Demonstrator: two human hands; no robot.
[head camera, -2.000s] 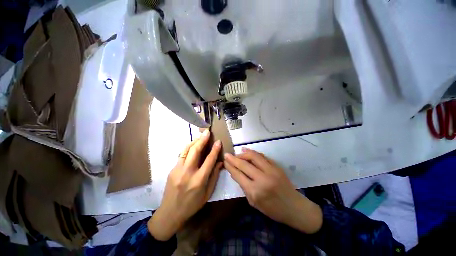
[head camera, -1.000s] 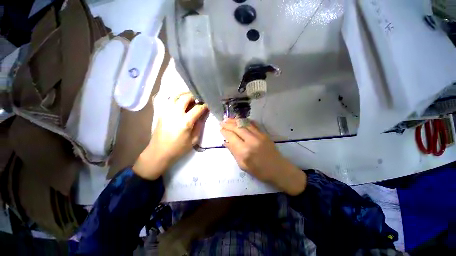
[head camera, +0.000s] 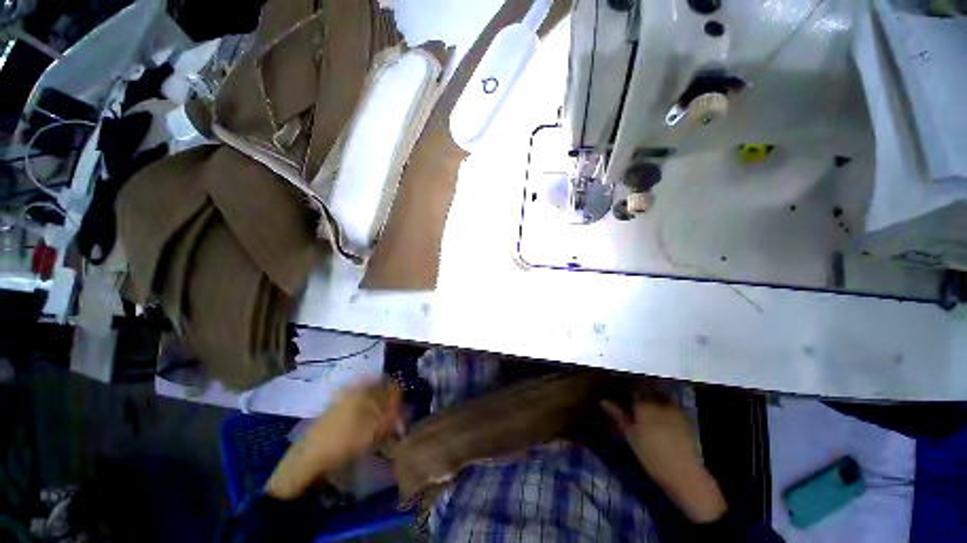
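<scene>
Long brown fabric layers (head camera: 493, 422) lie across my plaid-covered lap, below the table's front edge. My left hand (head camera: 345, 430) is blurred at their left end; I cannot tell whether it grips them. My right hand (head camera: 660, 440) is at their right end with its fingers on the fabric, partly in shadow. The presser foot and needle (head camera: 583, 189) of the white sewing machine (head camera: 790, 117) show with no brown fabric under them. Brown stacks (head camera: 228, 249) lie left of the machine. A single brown piece (head camera: 408, 239) lies flat on the table.
A white oval device (head camera: 494, 87) and a flat pale piece (head camera: 382, 149) lie left of the needle. White sheets (head camera: 922, 117) drape over the machine at the right. A teal phone (head camera: 825, 493) lies at the lower right. A blue basket (head camera: 255, 456) stands below at the left.
Both hands have left the needle area and moved down to my lap, where brown layers now show. The view has shifted, so the machine sits further right. The piece at the needle is gone.
</scene>
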